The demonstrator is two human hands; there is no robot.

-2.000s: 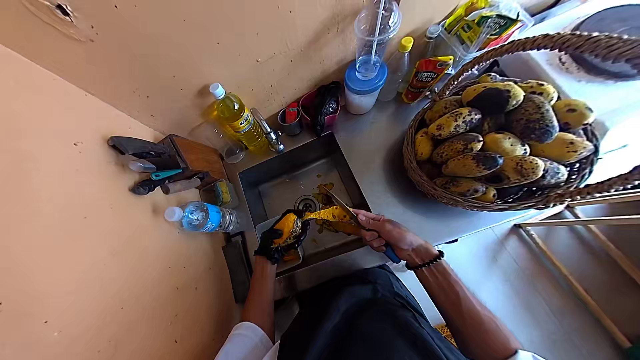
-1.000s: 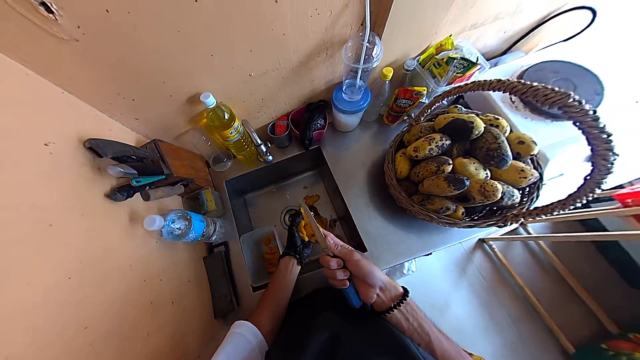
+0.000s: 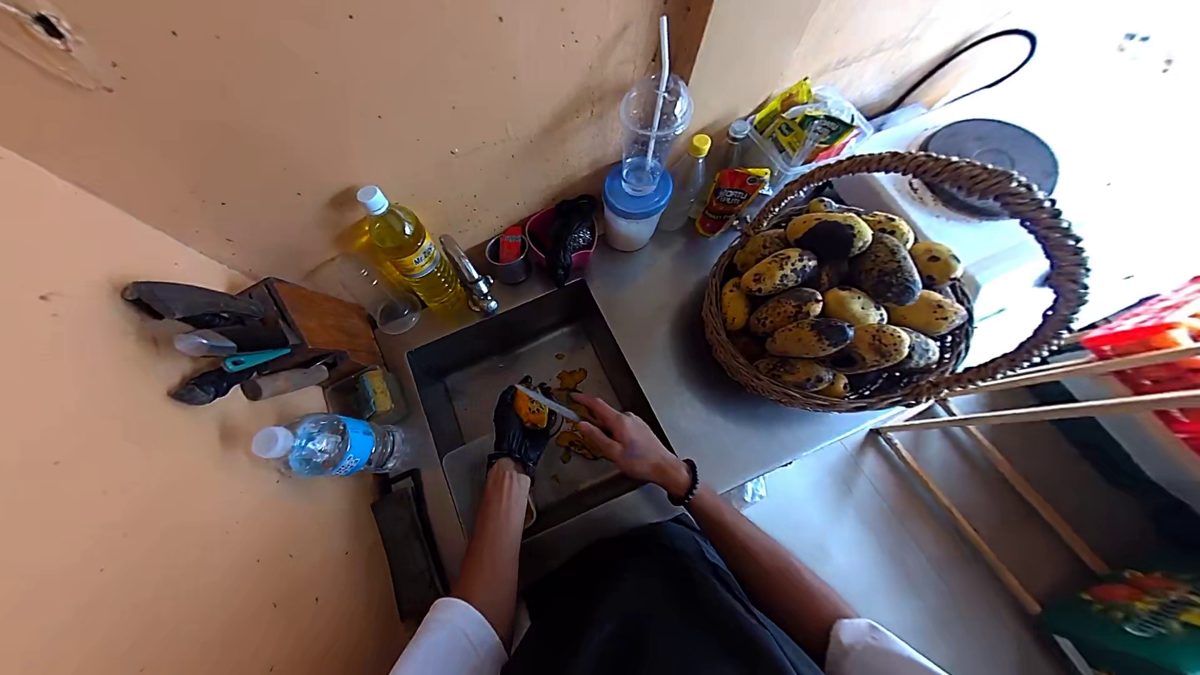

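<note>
Over the metal sink [image 3: 600, 328], my left hand [image 3: 518, 433] wears a black glove and holds a yellow-orange mango [image 3: 532, 409]. My bare right hand [image 3: 626, 441] grips a knife [image 3: 547, 403], whose blade lies across the top of that mango; its handle is hidden by the fingers. Orange and dark peelings [image 3: 574, 444] lie on the sink bottom, partly behind my right hand. A clear plastic container [image 3: 461, 478] sits in the sink beside my left wrist. To the right, a wicker basket [image 3: 741, 375] is full of yellow mangoes [image 3: 811, 337] with black blotches.
Left of the sink are a knife block [image 3: 323, 319], a water bottle [image 3: 347, 446] and a container with a sponge [image 3: 378, 391]. Behind it stand a faucet [image 3: 472, 277], an oil bottle [image 3: 412, 248] and a blue-lidded jar [image 3: 636, 211]. A wooden rack [image 3: 1041, 415] is at the right.
The knife blade has moved onto the mango in my left hand, and its blue handle, visible before, is now covered. The plastic container shows less behind my left arm.
</note>
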